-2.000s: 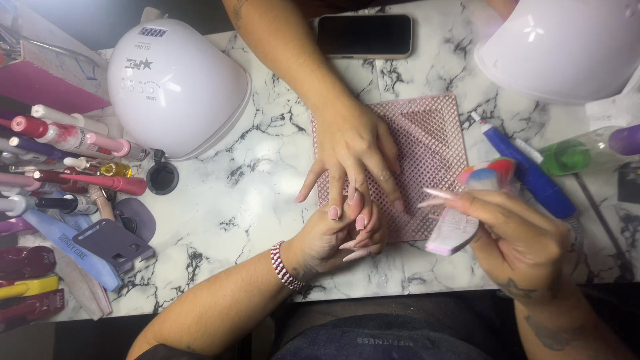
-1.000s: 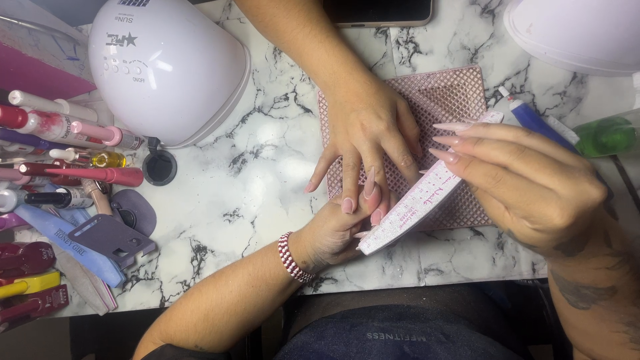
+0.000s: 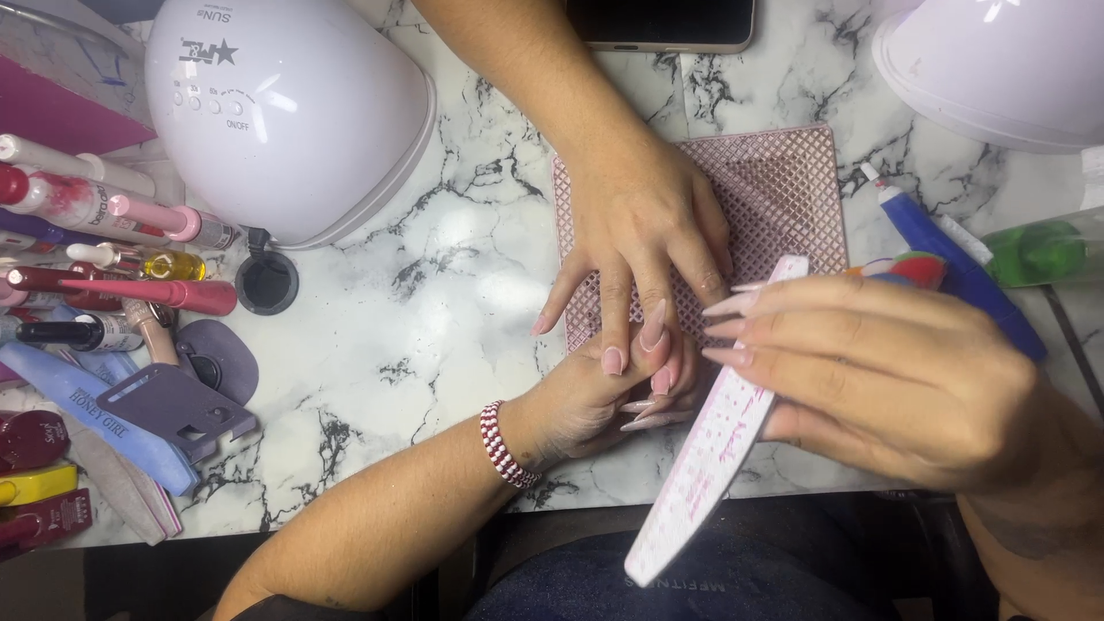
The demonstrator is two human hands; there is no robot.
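My left hand (image 3: 604, 392), with a red-and-white beaded bracelet (image 3: 503, 444) at its wrist, grips a finger of another person's hand (image 3: 642, 203). That hand comes in from the top and lies palm down, fingers spread, over a pink lattice-patterned mat (image 3: 789, 185). In my right hand (image 3: 880, 371) is a white nail file (image 3: 711, 466) with pink print, pinched between thumb and fingers and slanting down to the left. Its lower end is over my dark clothing at the table edge, apart from the other person's nails. Part of my left fingers is hidden under my thumb and the held finger.
A white nail lamp (image 3: 285, 112) stands upper left, another (image 3: 1000, 73) upper right. Polish bottles (image 3: 164, 293), blue files (image 3: 95, 414) and a grey phone-shaped holder (image 3: 177, 410) crowd the left. A phone (image 3: 660, 21) lies at the top; a blue tool (image 3: 957, 267) and green bottle (image 3: 1035, 250) are right.
The file was short in view and tilted two seconds ago, then reached to the held fingers; now its lower end is nearer my body. The view has moved closer to the table.
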